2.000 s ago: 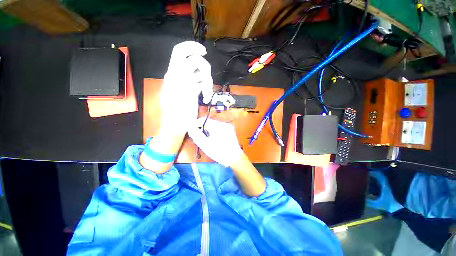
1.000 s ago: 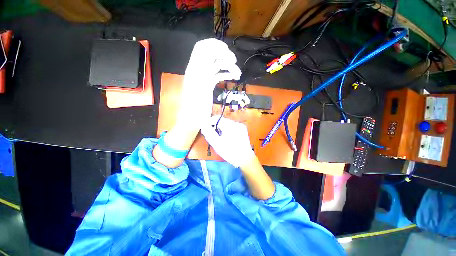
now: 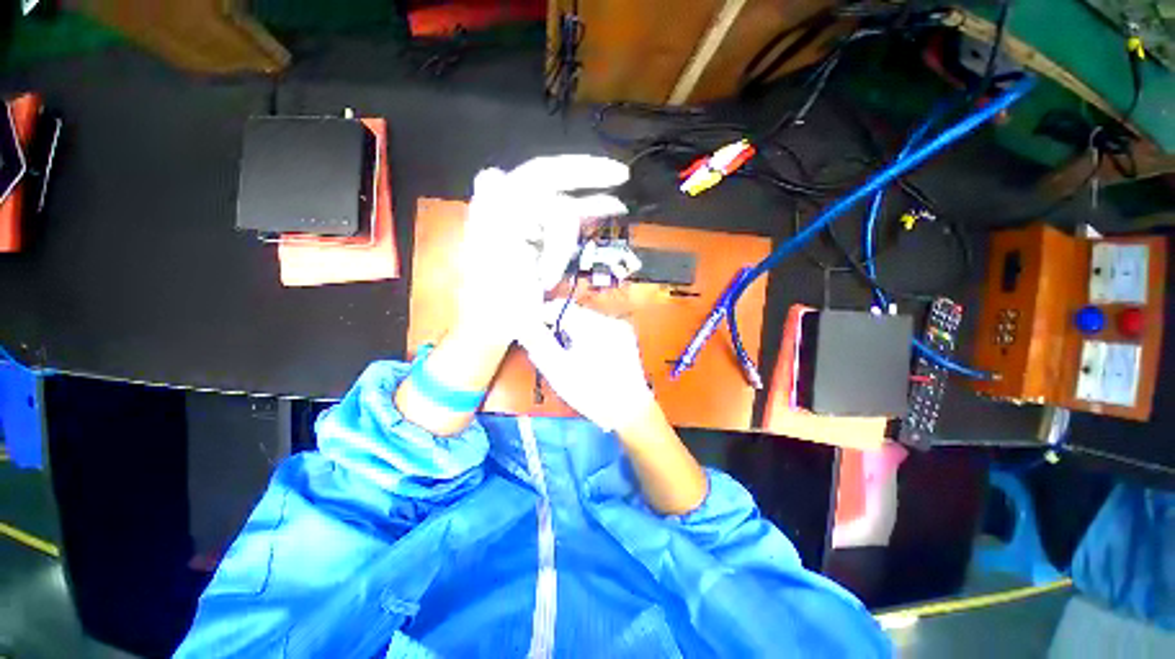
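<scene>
My left hand (image 3: pixel 522 245), white-gloved with a blue band at the wrist, is over the left end of the dark connector block (image 3: pixel 664 267). Its fingers reach right above the block's white plugs (image 3: pixel 608 264); whether they grip anything is hidden. My right hand (image 3: pixel 595 367), also gloved, is just below the block, with a thin black lead (image 3: pixel 563 332) at its fingertips; I cannot tell if it is gripped. Both hands are over the orange base board (image 3: pixel 702 373). The blue marker pen (image 3: pixel 706 324) lies slanted on the board's right part, beside a blue cable end.
A black box (image 3: pixel 300 174) sits on a foam pad (image 3: pixel 338 261) at left. Another black box (image 3: pixel 861 363) sits on a pad at right, beside the remote control (image 3: pixel 933 373) and power switch box (image 3: pixel 1076 322). A blue cable (image 3: pixel 889 180) and RCA plugs (image 3: pixel 718 167) lie behind.
The view has shifted, so the bench items sit farther right than at first. My left hand's fingers have opened out to the right and lowered slightly. My right hand has hardly moved.
</scene>
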